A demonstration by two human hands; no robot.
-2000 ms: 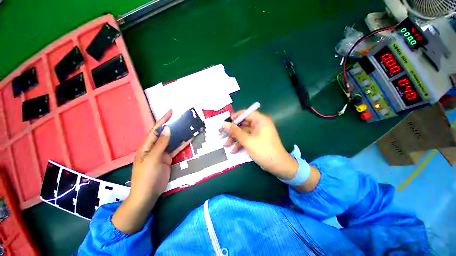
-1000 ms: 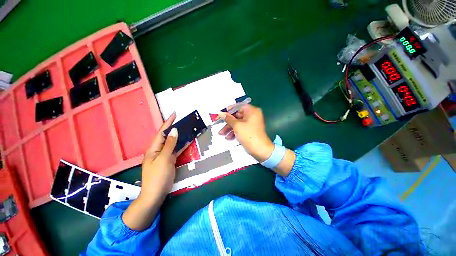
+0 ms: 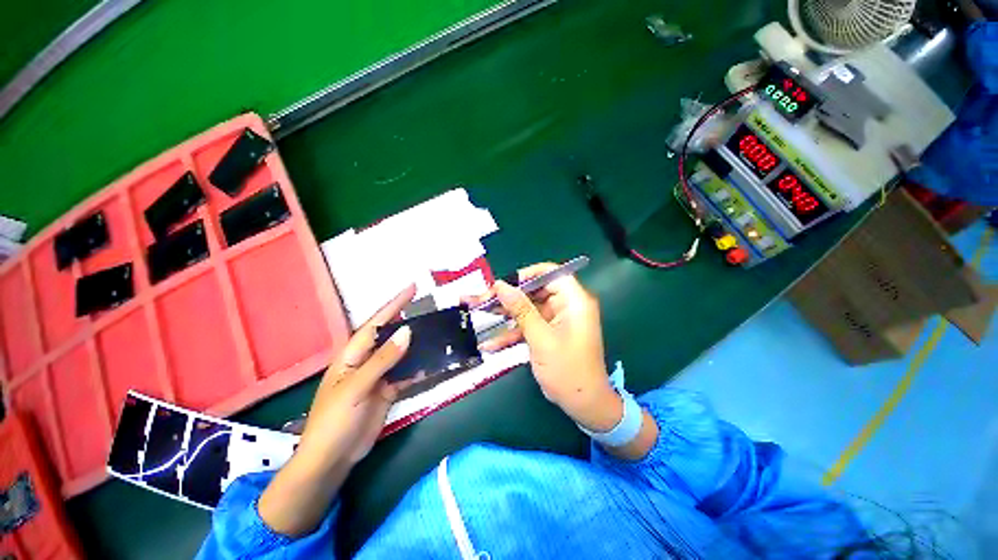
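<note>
My left hand [image 3: 356,383] holds a black display module [image 3: 436,346] by its left end, above the adhesive sheets. My right hand [image 3: 564,339] holds pale tweezers [image 3: 556,273] like a pen, at the module's right end. The tips of the tweezers are hard to make out at the module's upper right edge. The stack of white, grey and red adhesive sheets [image 3: 389,258] lies on the green mat, partly hidden by both hands and the module.
A pink-red tray [image 3: 274,301] with several black screens stands at the left. A redder tray [image 3: 42,481] is at lower left. A black sticker sheet [image 3: 175,448] lies beside my left sleeve. A power lead [image 3: 608,222], power supply [image 3: 772,175] and fan [image 3: 854,16] are at right.
The view has shifted. My right hand has brought the tweezers to the module's right end. The module is turned to lie more level and sits lower over the sheets.
</note>
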